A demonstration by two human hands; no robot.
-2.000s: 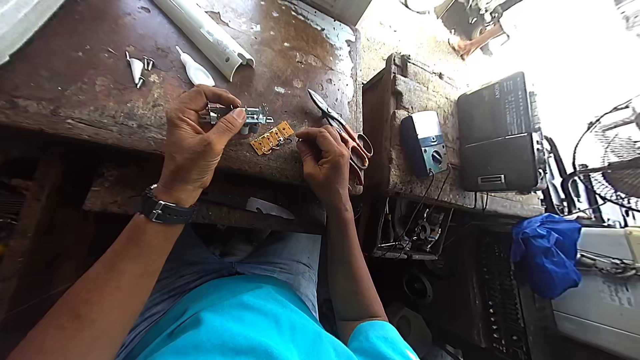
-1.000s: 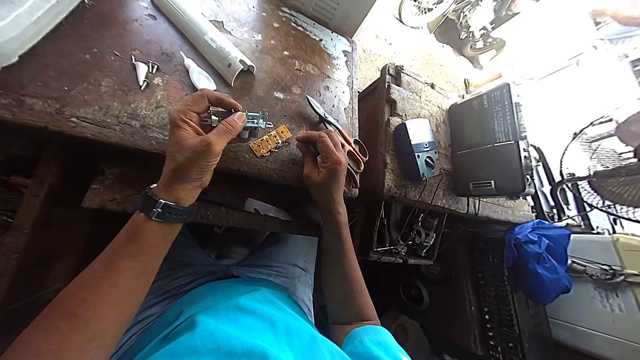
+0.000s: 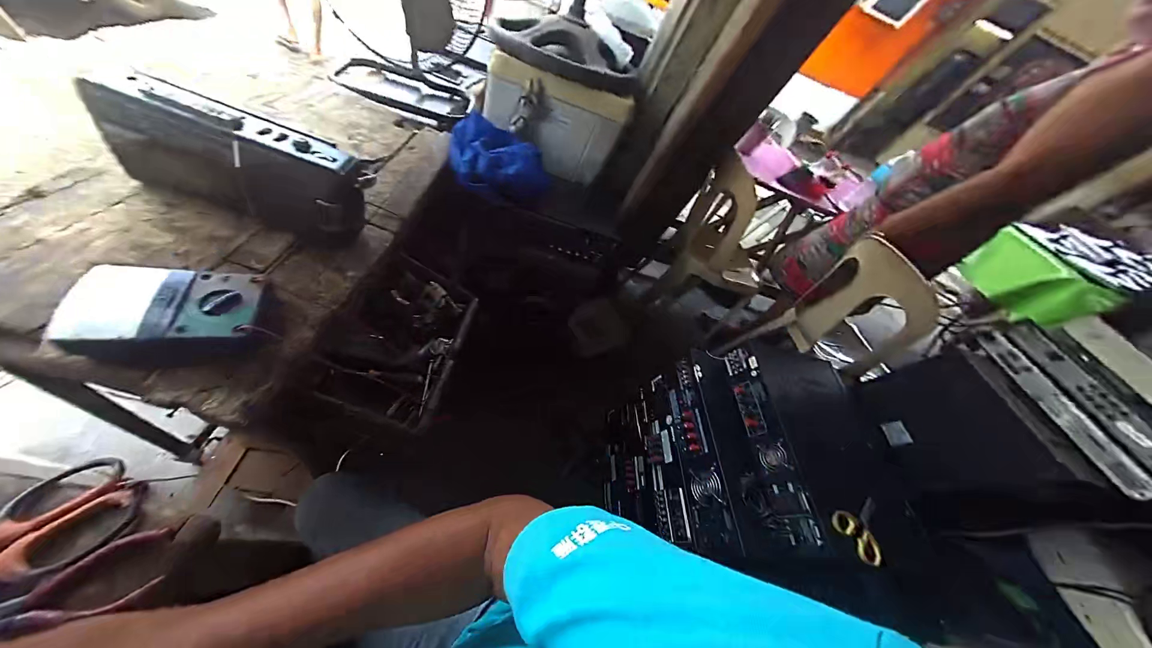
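Note:
Both my left hand and my right hand are outside the view. My right forearm runs off the lower left corner, below my turquoise sleeve. Orange-handled scissors [image 3: 67, 531] lie at the lower left edge, just above that forearm, with a dark red tool handle [image 3: 99, 571] beside them. An analog multimeter [image 3: 166, 310] with a pale cover and a dial rests on the worn wooden bench [image 3: 261, 247]. Behind it stands a black portable radio [image 3: 225, 162]. What either hand holds is hidden.
An open box of loose parts [image 3: 405, 346] sits beside the bench. Stacked black audio amplifiers [image 3: 711, 450] fill the lower right, with yellow-handled scissors [image 3: 855, 538] on top. A blue plastic bag [image 3: 498, 157], a wooden post [image 3: 702, 117], a plastic chair [image 3: 864, 288] and another person's arm [image 3: 1017, 180] are beyond.
The view has swung far to the right. Both hands, the metal part in my left hand and the yellow-orange circuit board were visible earlier and are now out of frame.

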